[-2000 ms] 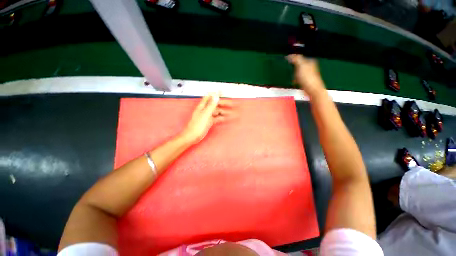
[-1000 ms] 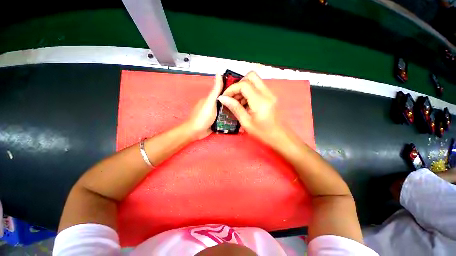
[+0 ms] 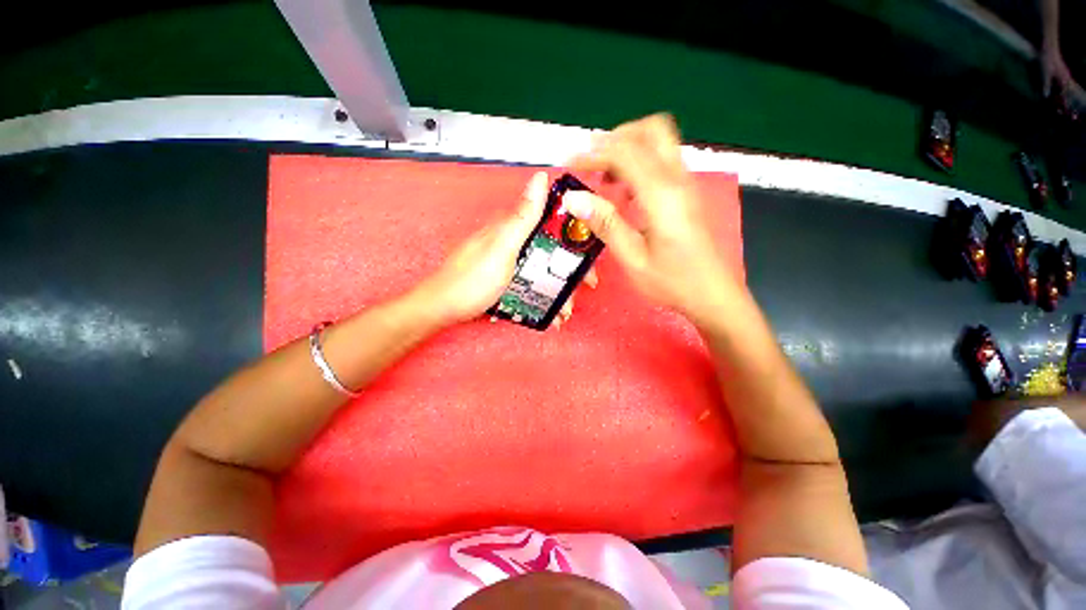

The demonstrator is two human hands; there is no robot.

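Note:
A black phone unit (image 3: 545, 269) with its inside exposed is held tilted over the upper part of the red mat (image 3: 500, 441). Its green and silver circuit area faces up, and a round gold part (image 3: 576, 229) sits on red at its far end. My left hand (image 3: 494, 260) grips the unit from the left, with fingertips showing at its right edge. My right hand (image 3: 661, 221) is over the far right end, blurred, with the thumb near the round part. Whether its fingers pinch anything small cannot be seen.
A white edge (image 3: 226, 117) and green conveyor (image 3: 500, 78) lie beyond the bench, with a pale metal post (image 3: 354, 72). Several black units (image 3: 974, 241) stand at the right, near a yellow pile (image 3: 1046, 379) and a neighbour's sleeve (image 3: 1038, 462). A blue basket (image 3: 60, 554) is at lower left.
My right hand has come back from the conveyor to the unit now in my left hand. Since the last frame the unit has tilted rightward, and the right fingers have lifted, uncovering the gold part.

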